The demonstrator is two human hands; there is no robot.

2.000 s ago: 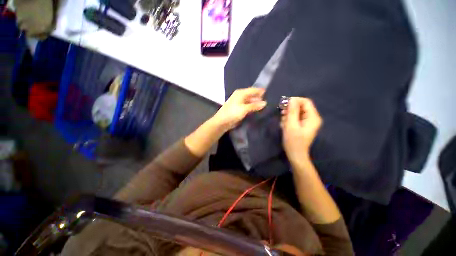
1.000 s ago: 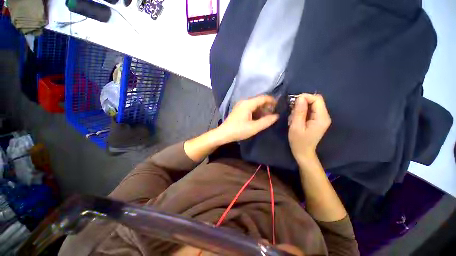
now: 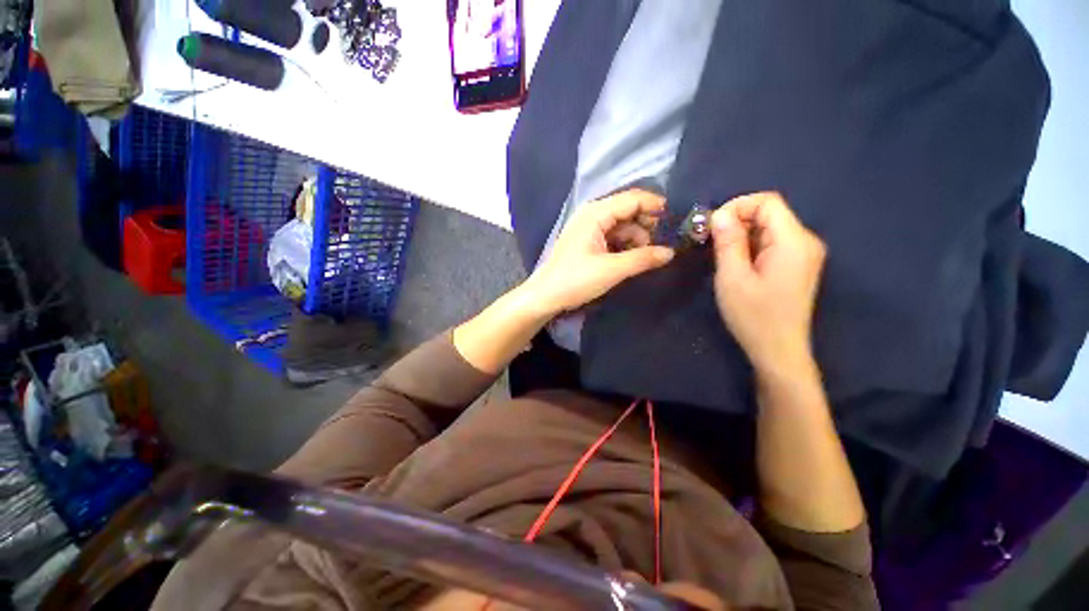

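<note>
A dark jacket (image 3: 836, 239) covers the table edge and my lap, its pale grey lining (image 3: 651, 102) showing at the left. A small shiny metal clasp (image 3: 697, 223) sits at the jacket's front edge between my hands. My left hand (image 3: 609, 248) pinches the dark cloth edge just left of the clasp. My right hand (image 3: 770, 269) has thumb and forefinger closed at the clasp's right side. Whether they hold the clasp or a needle cannot be told; no needle or thread is visible there.
On the white table (image 3: 412, 149) lie a red-edged phone (image 3: 487, 54), loose metal clasps (image 3: 368, 38), dark thread spools (image 3: 233, 60) and a khaki cloth (image 3: 84, 54). Blue baskets (image 3: 257, 269) and a red stool-like object (image 3: 155, 251) stand at left. Purple cloth (image 3: 973, 525) hangs below right.
Since two seconds ago more grey lining shows. My left hand is now at the cloth edge beside the clasp. My right hand has moved slightly right, and the view has shifted.
</note>
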